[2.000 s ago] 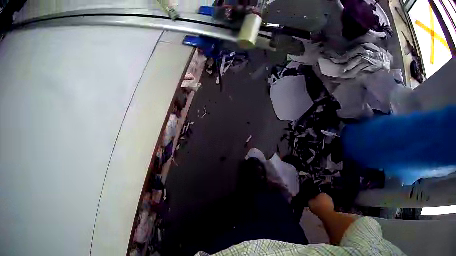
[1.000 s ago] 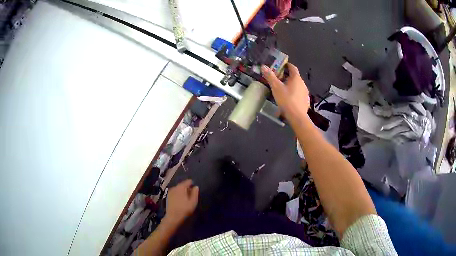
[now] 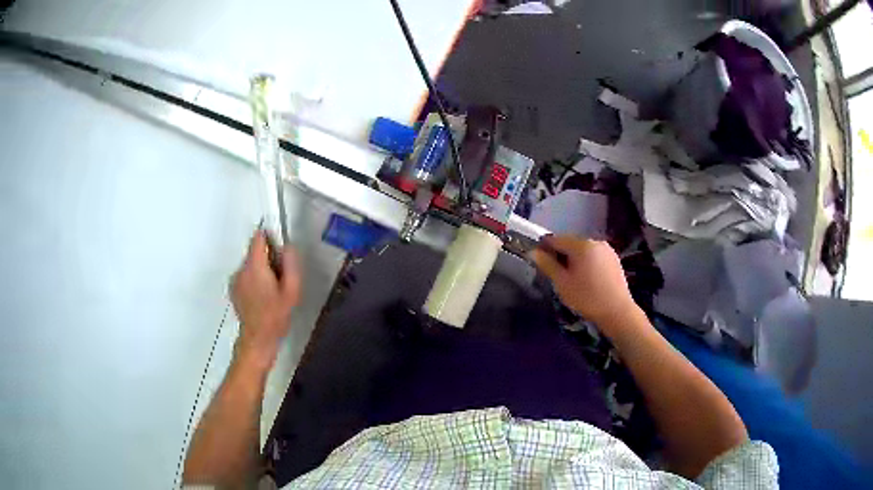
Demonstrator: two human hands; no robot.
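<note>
The end cutter machine (image 3: 469,182) sits at the right end of the long silver rail (image 3: 335,191), with a red-digit display and a pale cylinder (image 3: 463,278) on its near side. My right hand (image 3: 586,278) is closed around the rail's end piece, right of the cylinder. My left hand (image 3: 265,287) grips the near end of a pale mottled bar (image 3: 268,153), which lies across the rail over the table. Blue clamps (image 3: 356,234) sit on both sides of the rail.
The white cutting table (image 3: 96,287) spans the left. A black cord (image 3: 421,67) runs up from the machine. Crumpled waste paper (image 3: 694,206) lies at right, beside a white basket (image 3: 790,67) with dark purple cloth (image 3: 756,96). Something blue (image 3: 737,402) is at lower right.
My left hand has risen from beside the table edge and taken hold of the pale bar. My right hand has moved from the machine's top to the rail end. The view has shifted.
</note>
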